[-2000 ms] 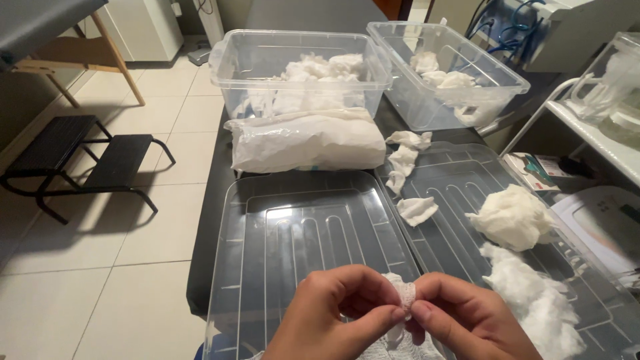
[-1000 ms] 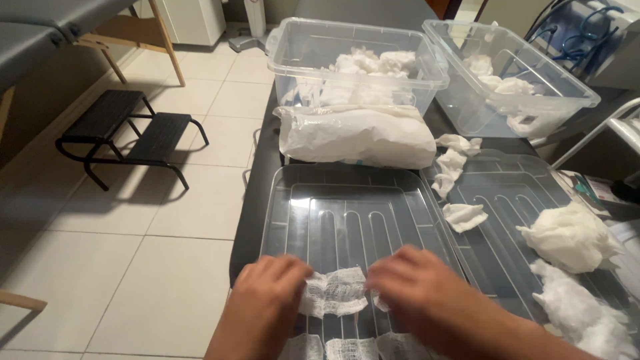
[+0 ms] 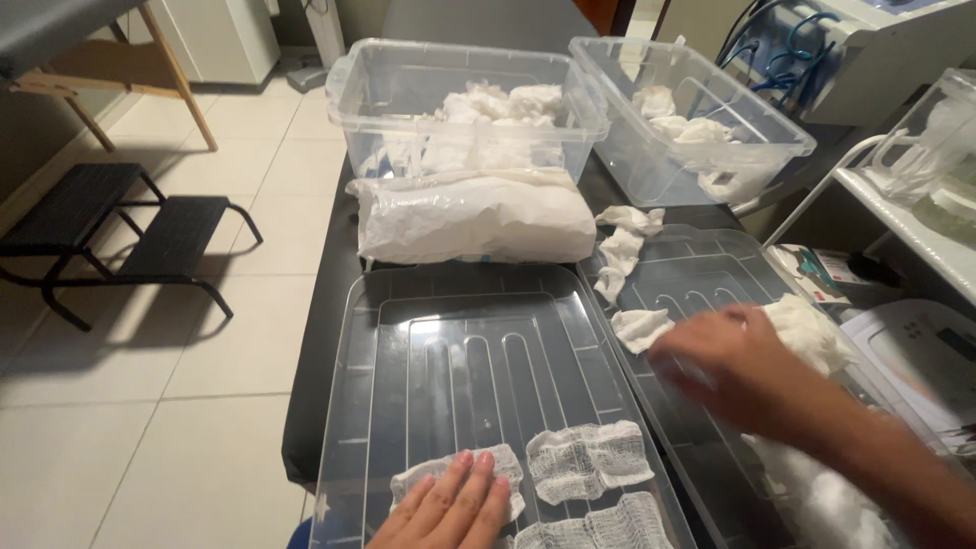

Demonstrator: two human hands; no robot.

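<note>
My left hand (image 3: 450, 503) lies flat, fingers extended, on a white gauze piece (image 3: 499, 465) on the left clear plastic lid (image 3: 488, 381). Beside it, a second gauze piece (image 3: 589, 461) lies spread out, with more gauze (image 3: 602, 528) below, cut off by the frame. My right hand (image 3: 717, 366), blurred, is over the right clear lid (image 3: 686, 263), between a small white cotton piece (image 3: 640, 328) and a larger cotton wad (image 3: 808, 332). Its fingertips are near the small piece; whether they touch it or hold anything is unclear.
Behind the lids lie a plastic-wrapped white roll (image 3: 473, 217) and two clear bins (image 3: 465, 126) (image 3: 686, 122) holding white cotton. More cotton strips (image 3: 621, 252) lie on the right lid. A black step stool (image 3: 175, 236) stands on the floor at left; a white cart (image 3: 915, 221) is at right.
My hands held one gauze piece together; now the left presses a piece on the lid, and the right has moved away to the right, over the other lid.
</note>
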